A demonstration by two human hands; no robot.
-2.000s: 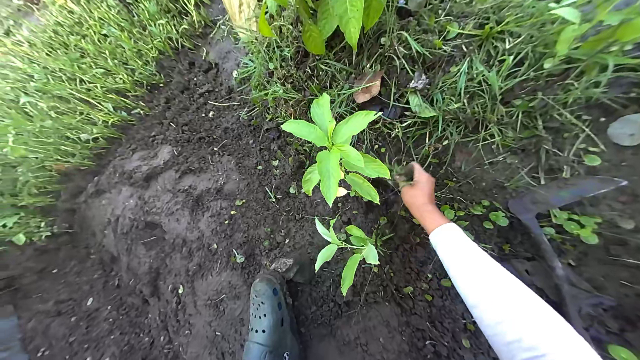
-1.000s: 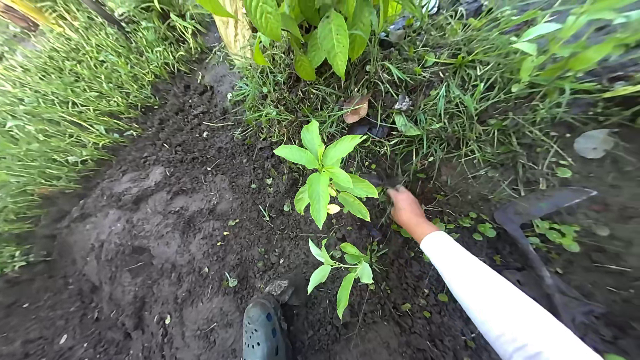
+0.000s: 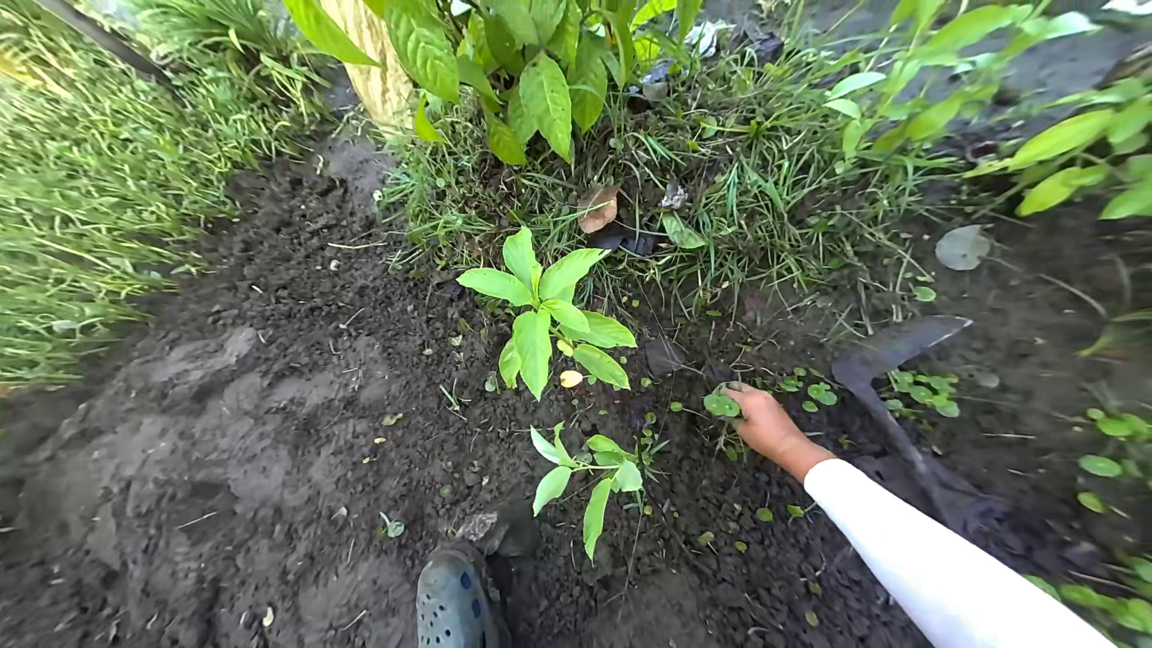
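My right hand [image 3: 765, 423], below a white sleeve, is low over the dark soil, its fingers closed on a small round-leaved weed [image 3: 721, 403]. To its left stands a bright green young plant [image 3: 549, 315] with broad leaves. Nearer the foot grows a smaller seedling [image 3: 589, 472]. A hand tool with a dark angled metal blade [image 3: 900, 346] lies on the soil to the right of my hand. My left hand is out of view.
A perforated rubber clog [image 3: 454, 598] is at the bottom. Grass [image 3: 81, 216] borders the soil at left. A larger leafy plant [image 3: 540, 90] and grass stand at the top, with a dry brown leaf [image 3: 598, 209] below. Round-leaved weeds [image 3: 1116, 425] grow at right.
My right hand has moved down, away from the grass edge, and a round green leaf now shows at its fingertips. The hand tool lies still.
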